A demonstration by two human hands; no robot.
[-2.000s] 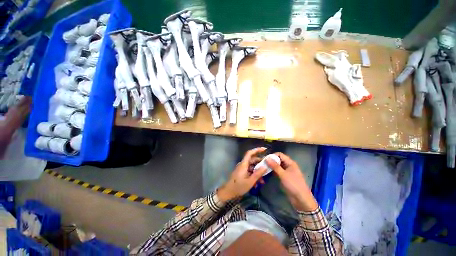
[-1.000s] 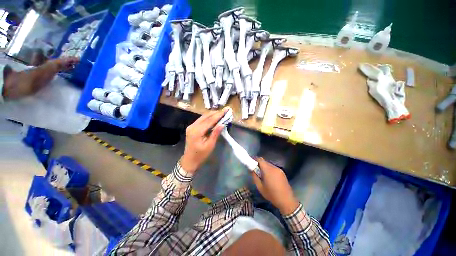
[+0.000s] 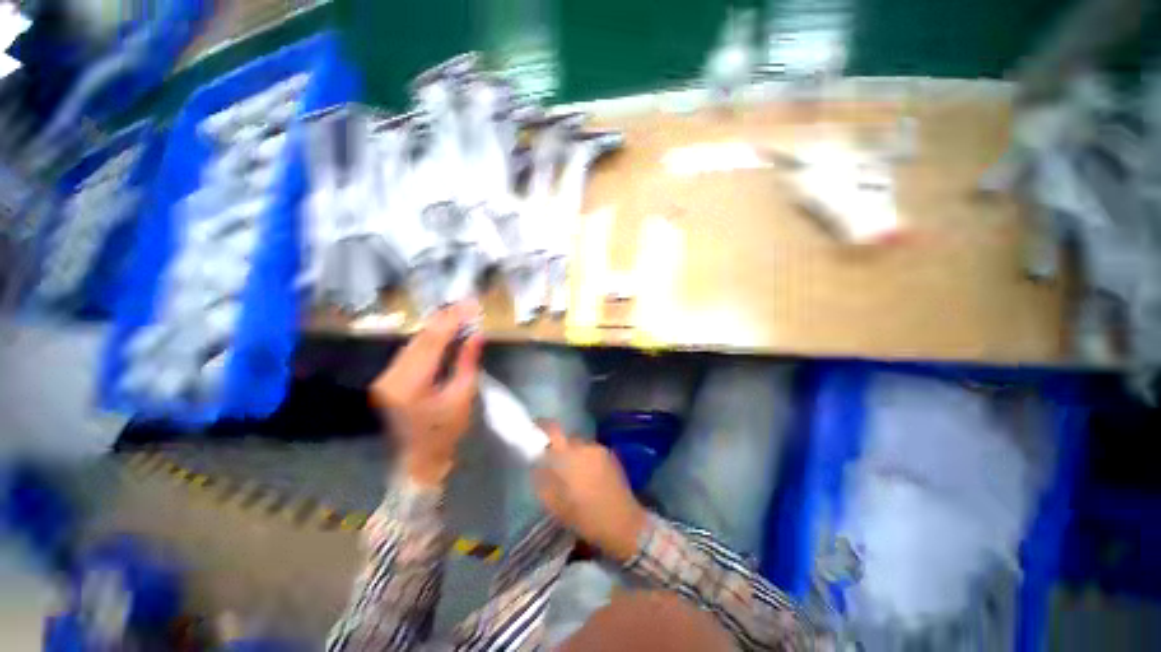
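Note:
The frame is blurred. A white handle assembly (image 3: pixel 512 420) is held slanting below the bench's front edge. My left hand (image 3: pixel 433 392) is closed around its upper end, near the bench edge. My right hand (image 3: pixel 590 490) grips its lower end, to the right and nearer my body. The fingers hide both ends of the handle. A pile of similar white-grey handle assemblies (image 3: pixel 439 191) lies on the bench behind my left hand.
A blue crate (image 3: pixel 274 299) of white parts stands left of the pile. A white glove (image 3: pixel 847 191) lies on the cardboard-covered bench (image 3: pixel 764 287). More handles (image 3: pixel 1105 210) lie at the right. A blue bin (image 3: pixel 816 471) with a white liner stands below the bench.
The view has swung right and blurred, so the bench appears shifted left. Both hands still hold the handle. Since the oldest frame, the long handle has come into view between the hands.

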